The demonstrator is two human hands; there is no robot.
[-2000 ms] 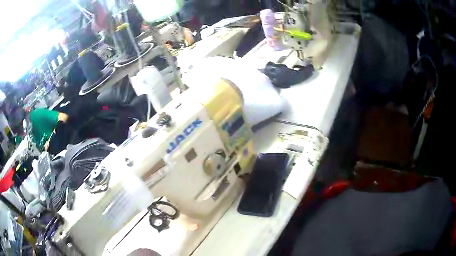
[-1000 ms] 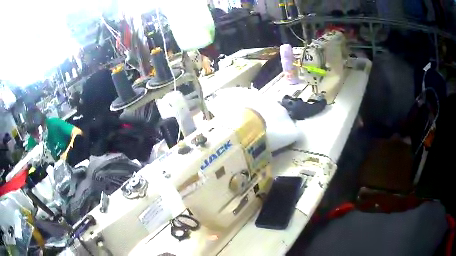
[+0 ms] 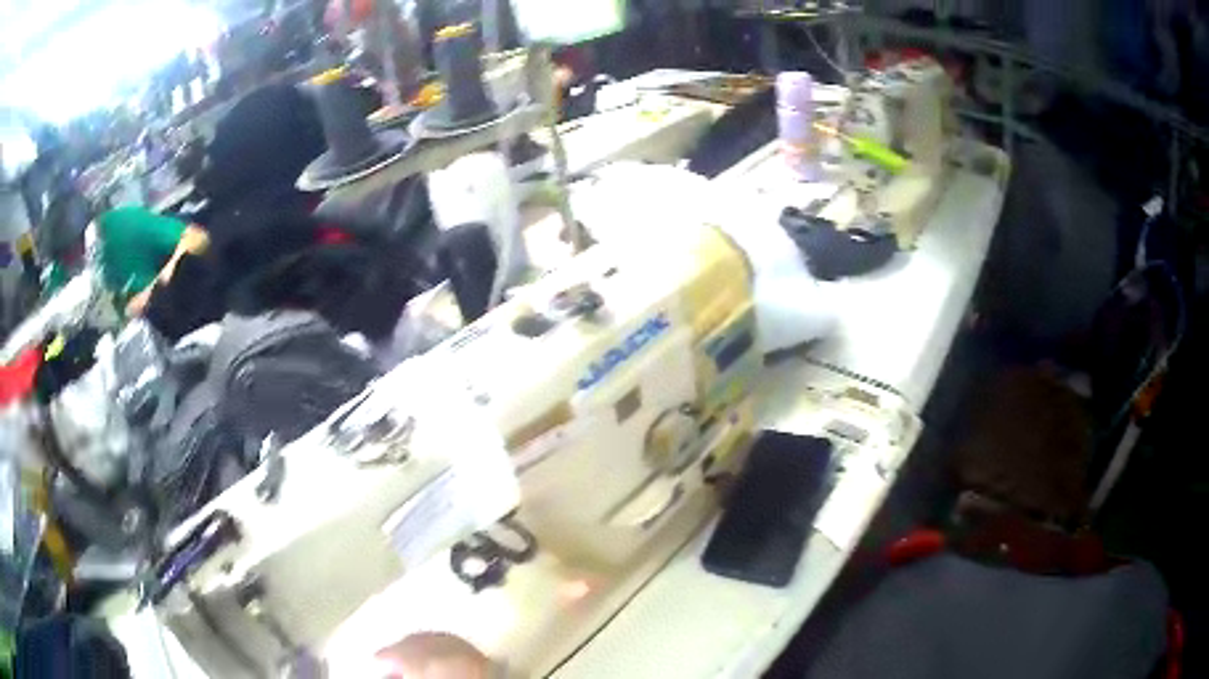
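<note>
The cream JACK sewing machine (image 3: 597, 438) fills the middle of the view, its arm running down to the lower left. Small black-looped snips (image 3: 491, 553) lie beside the base of its arm. A small skin-toned part of a hand (image 3: 435, 658), seemingly my right hand, shows at the bottom edge; its fingers and anything in them are cut off. My left hand is not in view. The needle area and any work under it are not visible.
A black phone (image 3: 772, 508) lies right of the machine. Dark grey fabric (image 3: 272, 378) is piled behind it at left. Another machine (image 3: 915, 146) with dark fabric (image 3: 838, 246) stands further back. A grey-covered seat (image 3: 994, 617) is at lower right. A green-sleeved person (image 3: 139, 249) is at far left.
The view has shifted, so the machine and phone sit further right than two seconds ago. More of the hand shows at the bottom edge. The snips and phone remain in place on the machine table.
</note>
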